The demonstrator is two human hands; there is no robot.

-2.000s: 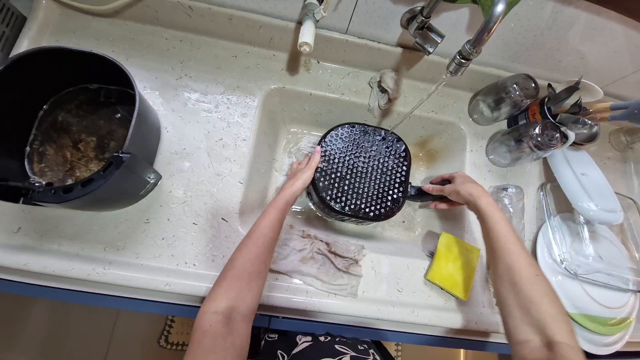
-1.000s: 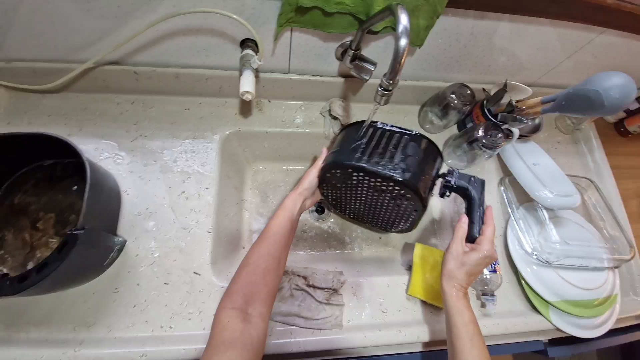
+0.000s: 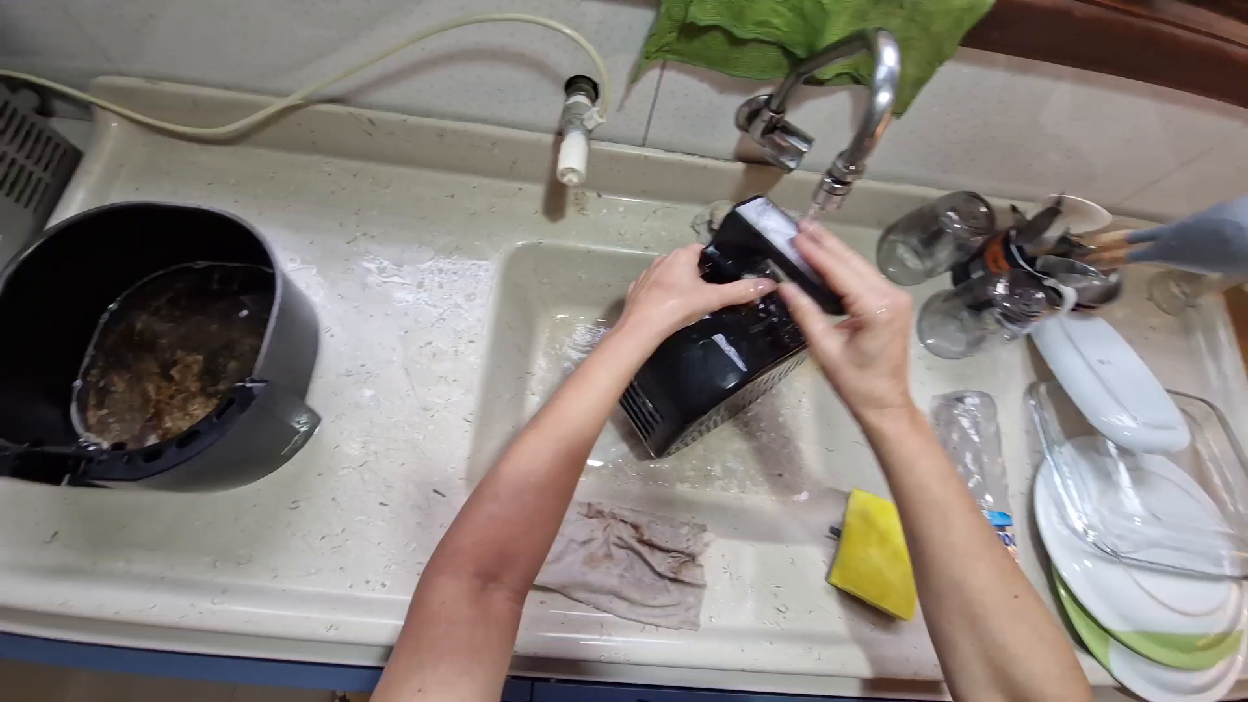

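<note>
A black perforated air fryer basket (image 3: 717, 375) is tilted over the sink basin (image 3: 526, 292), its handle (image 3: 770, 239) toward the faucet (image 3: 868, 97). My left hand (image 3: 682, 292) grips the basket near the base of the handle, thumb pointing right. With thumb and fingers, my right hand (image 3: 858, 312) holds the handle just under the spout. Water at the spout is partly hidden by that hand. A yellow sponge (image 3: 873, 556) lies beside my right forearm, and a wrinkled, stained cloth (image 3: 634, 565) lies on the sink's front ledge.
At left stands a black air fryer drawer (image 3: 283, 361) holding dark liquid with brown residue. Glass jars (image 3: 936, 239), utensils (image 3: 1180, 239), a clear glass dish (image 3: 1150, 487), stacked plates (image 3: 1072, 526) and a plastic bottle (image 3: 975, 448) crowd the right. A white tap (image 3: 575, 146) and hose (image 3: 390, 58) are behind.
The basket has been turned so its handle points up toward the faucet instead of right. My right hand has moved up with the handle, and my left hand has shifted to the handle's base.
</note>
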